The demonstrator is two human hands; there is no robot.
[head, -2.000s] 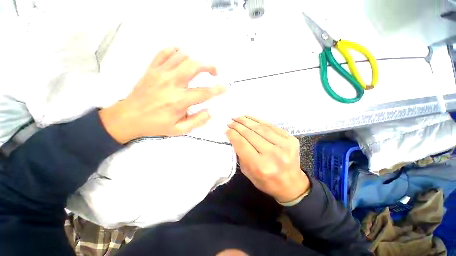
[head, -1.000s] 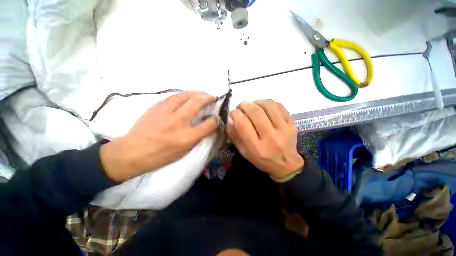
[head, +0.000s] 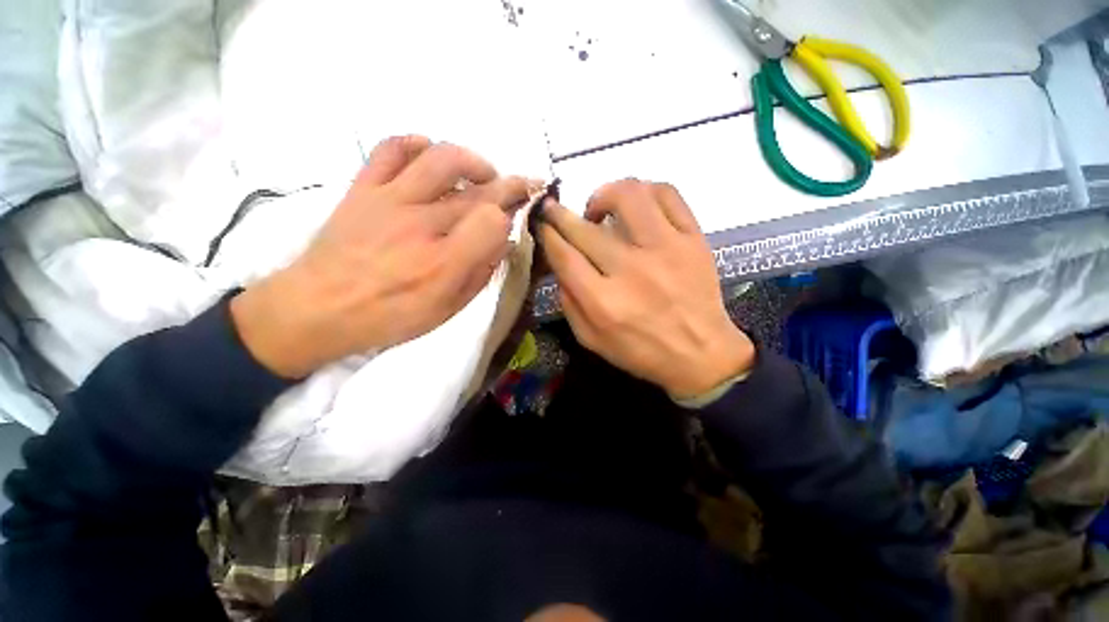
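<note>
The white padded lining (head: 353,419) lies over the table edge and my lap, with brown plaid shell fabric (head: 292,535) showing below it. My left hand (head: 395,249) and my right hand (head: 639,286) meet at a dark seam edge (head: 544,207) of the garment. My left fingertips pinch the white side of this edge. My right thumb and fingers hold its dark side. The exact grip between the fingertips is partly hidden. Dark seam lines run across the lining at the left.
Scissors with one green and one yellow handle (head: 857,91) lie on the white table (head: 657,109) at the upper right. A ruler strip (head: 851,239) runs along the table's front edge. Below right are a blue basket (head: 839,346), silvery-white fabric (head: 997,298), blue fabric and khaki fabric (head: 1034,522).
From lying flatter on the fabric, my hands have closed on its edge, which now stands folded between them. The machine parts at the top have left the view. Scissors and table appear higher.
</note>
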